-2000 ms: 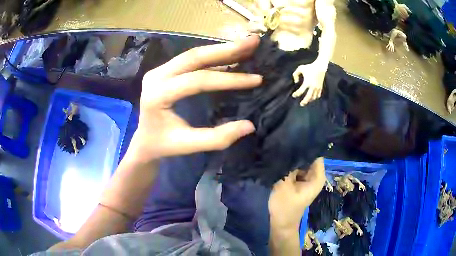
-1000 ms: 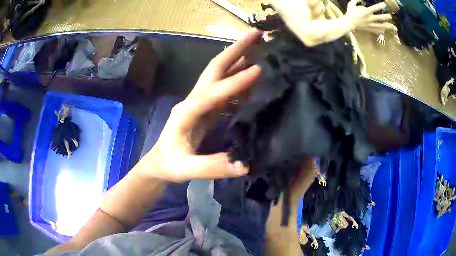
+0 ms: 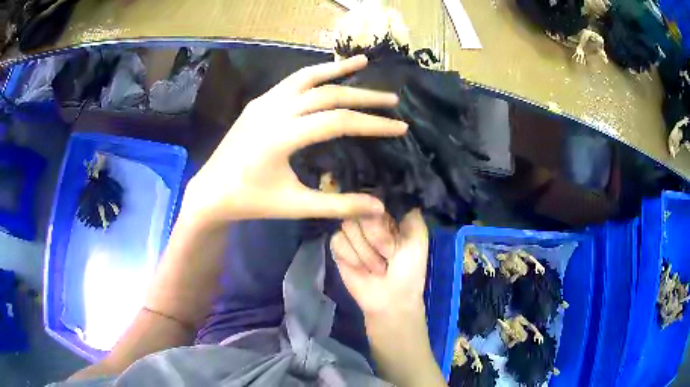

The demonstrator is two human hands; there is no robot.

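Note:
A cream figure (image 3: 371, 26) with a ragged black cloth skirt (image 3: 424, 136) is held over my lap at the bench edge. Its pale torso shows at the top; its arms and head are not clearly seen. My left hand (image 3: 303, 143) lies along the left side of the skirt, its fingers spread on the cloth and its thumb below. My right hand (image 3: 382, 261) is beneath the skirt, its fingers curled at the lower edge of the cloth, holding the figure from below. The grip on the legs is hidden.
A blue tray (image 3: 113, 143) at left holds one figure. A blue tray (image 3: 522, 236) at right holds several figures. Another blue crate (image 3: 666, 227) stands far right. The tan bench (image 3: 227, 19) bears a white strip (image 3: 461, 24) and black-clothed figures at both ends.
The figure has turned and moved left, so its outstretched arm no longer shows. My right hand has moved left and is more visible. My left hand lies further over the cloth.

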